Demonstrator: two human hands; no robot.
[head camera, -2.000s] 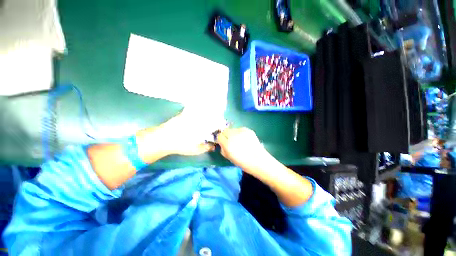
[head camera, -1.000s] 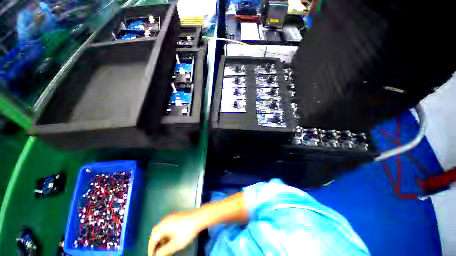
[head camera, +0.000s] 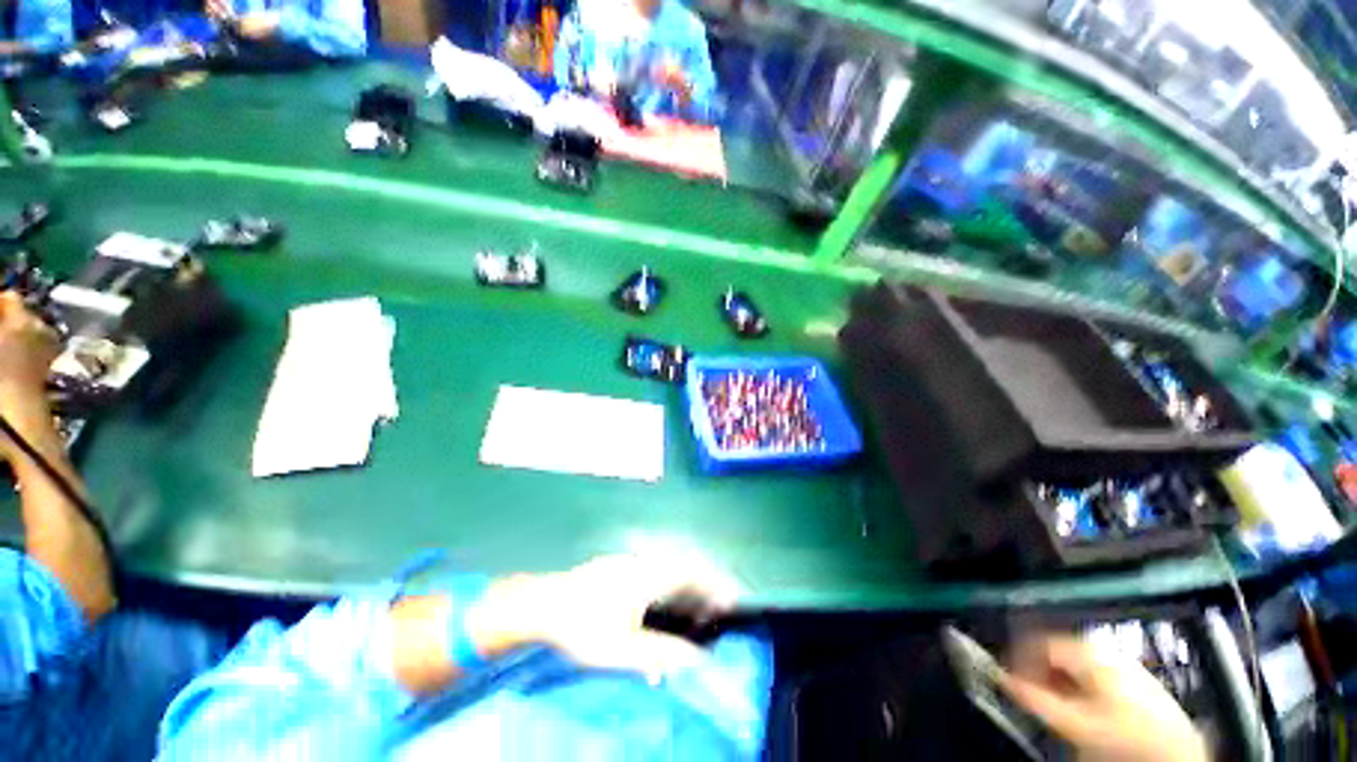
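My left hand (head camera: 633, 603) is blurred, near the bench's front edge, and holds a small dark object (head camera: 686, 612), too blurred to name. My right hand (head camera: 1094, 703) is low at the right, blurred, with its fingers on a thin flat piece (head camera: 985, 682) that looks like a circuit board. The blue parts bin (head camera: 771, 459) holds many red, black and white pieces. The white sheet (head camera: 575, 432) lies left of the bin. A black housing with a blue board (head camera: 652, 357) lies at the bin's back left corner.
Black foam trays (head camera: 953, 432) are stacked right of the bin, with boards in them. More boards (head camera: 1153, 648) sit at lower right. A pale card stack (head camera: 328, 387) lies left. Several units lie along the back. Another worker's arm (head camera: 52, 491) is at far left; others sit across the line.
The view has swung back left from the trays, bringing the bench and my left hand into view. My right hand is now at the lower right, with a flat piece at its fingers.
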